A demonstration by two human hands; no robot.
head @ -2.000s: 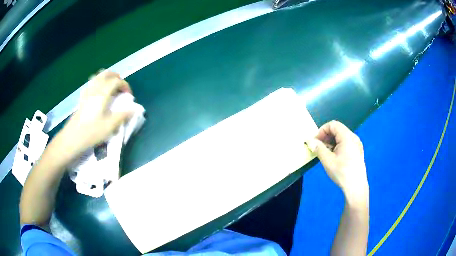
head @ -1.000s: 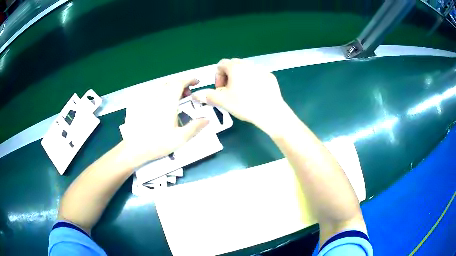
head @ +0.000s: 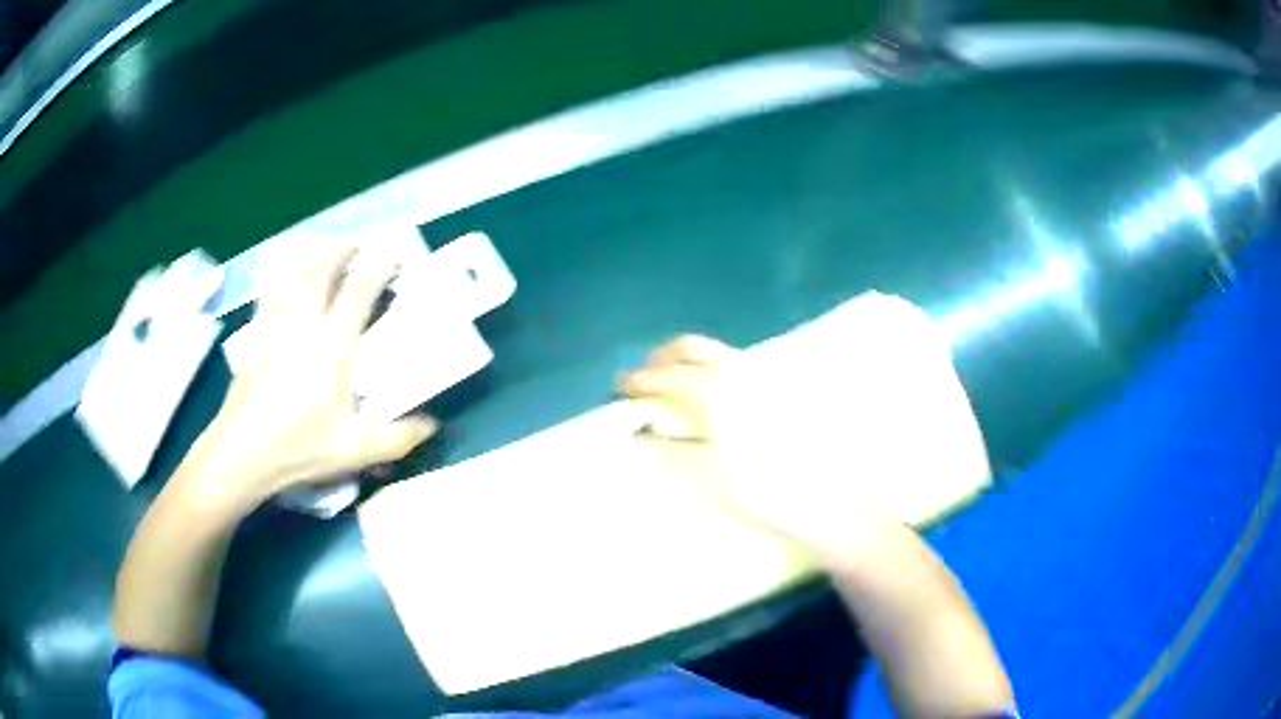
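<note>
White die-cut cards with a hanger tab and dark cut-outs (head: 429, 368) lie in a loose pile at the left of the bench. My left hand (head: 288, 400) is over the pile, fingers on the far side and thumb on the near side, holding the cards. A long cream sheet (head: 590, 562) lies along the bench's near edge. My right hand (head: 703, 421) is over the sheet's middle with curled fingers. It is blurred and overexposed, and I cannot tell whether it holds anything.
Another white card (head: 141, 379) lies apart at the far left, against the pale rail (head: 562, 148). The green conveyor (head: 464, 84) runs beyond the rail. A metal post foot (head: 899, 54) stands at the rail. The blue floor (head: 1124, 421) shows at the right.
My right hand has left the card pile and moved down and toward me, over the cream sheet. My left hand stays with the cards, which now sit further left in view.
</note>
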